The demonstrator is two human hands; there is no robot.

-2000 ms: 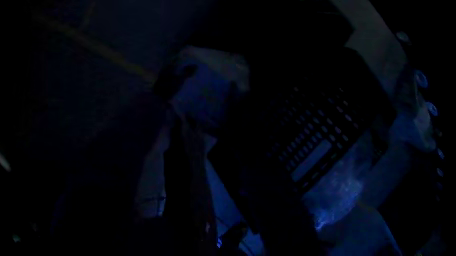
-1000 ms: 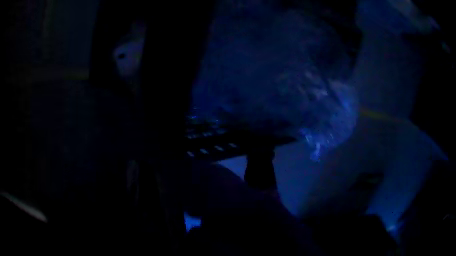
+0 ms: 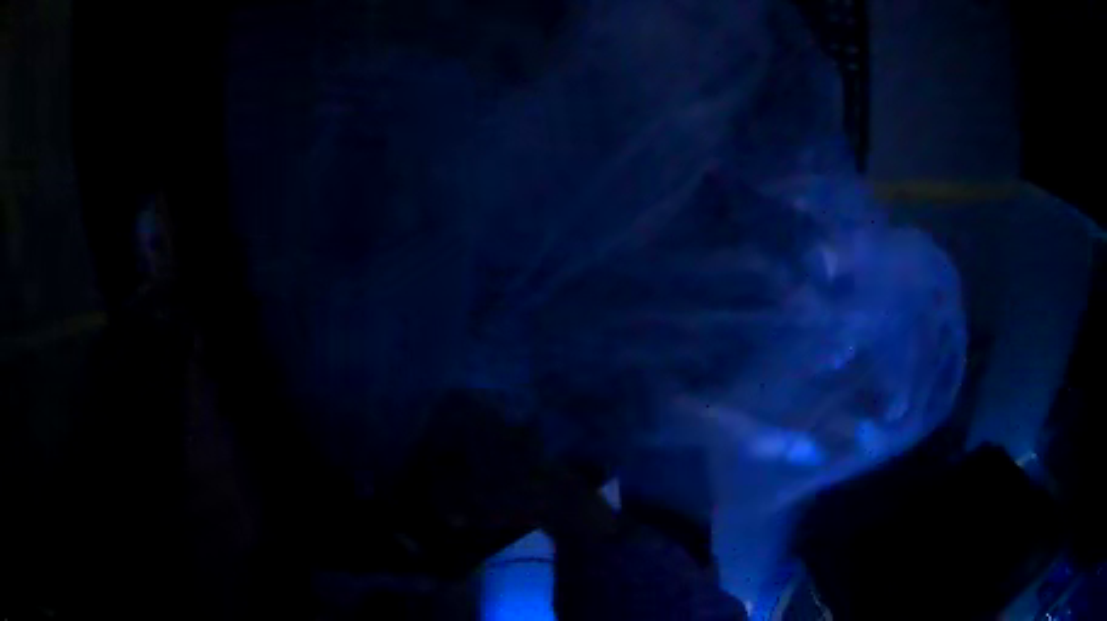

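The picture is very dark and blurred. A large sheet or bag of clear plastic film fills the middle, with bluish shine on its folds and a rounded edge at the right. The perforated wall of a dark crate shows beside it at the top right. Dark shapes below the film at the bottom centre may be a hand or sleeve, but I cannot make out fingers or which hand it is. Neither of my hands shows clearly, and whether one holds the film is hidden. What lies under the film is hidden.
A dark box-like block is at the lower right, with shiny edges beside it. A bright bluish-white piece shows at the bottom centre. A yellow floor line runs at the right. A small pale patch is at the left.
The view has moved closer over the plastic film, which is now larger and spreads further across the picture. The crate's slotted wall, seen lower before, now shows only at the top right.
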